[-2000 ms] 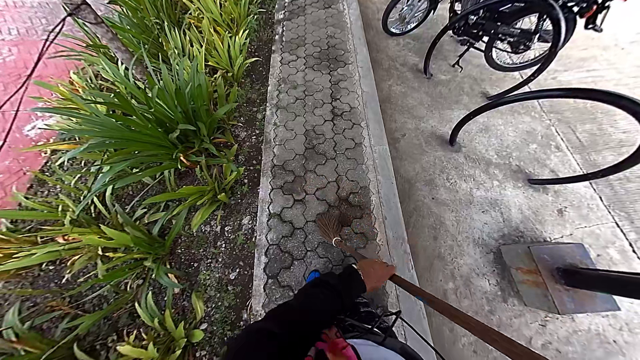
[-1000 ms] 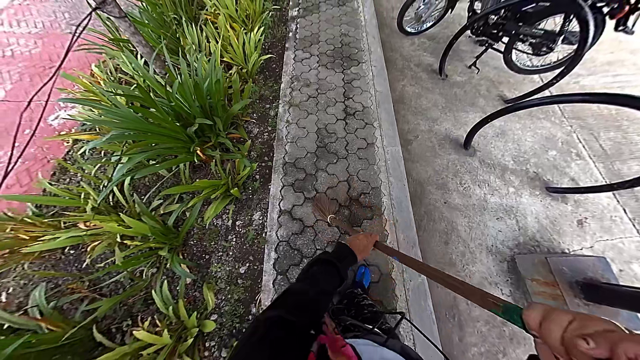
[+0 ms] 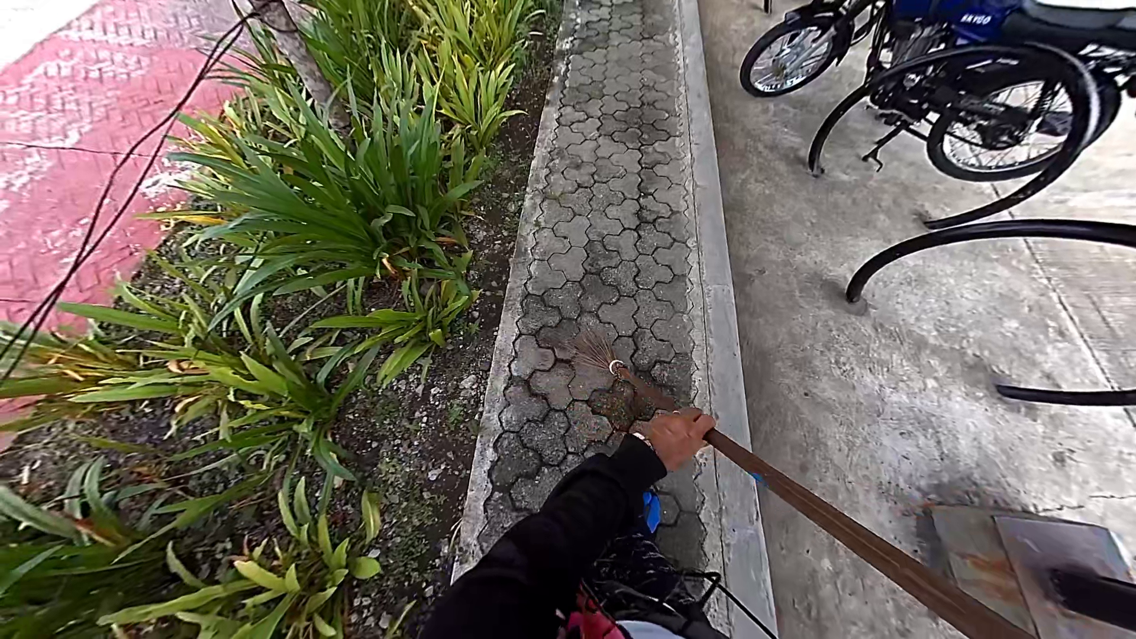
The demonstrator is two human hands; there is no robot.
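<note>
My left hand (image 3: 679,437), at the end of a black sleeve, is closed around the brown wooden handle (image 3: 834,519) of a stick broom. The broom's thin, blurred bristles (image 3: 593,351), bound by a pale ring, are at the hexagonal paving of the walkway, up and left of the hand. From the hand the handle slants down to the lower right edge of the view. My right hand is out of view. Below the left hand, part of a blue shoe (image 3: 652,511) shows.
A concrete curb (image 3: 723,355) borders the walkway on the right. Beyond it are black curved metal racks (image 3: 976,232), a parked motorcycle (image 3: 941,98) and a rusty metal plate (image 3: 985,559). Leafy plants (image 3: 355,204) grow in soil on the left, with wires hanging above red paving.
My right hand, seen on the upper handle one second ago, has left the view. My left hand stays on the handle, and the bristles remain over the paving.
</note>
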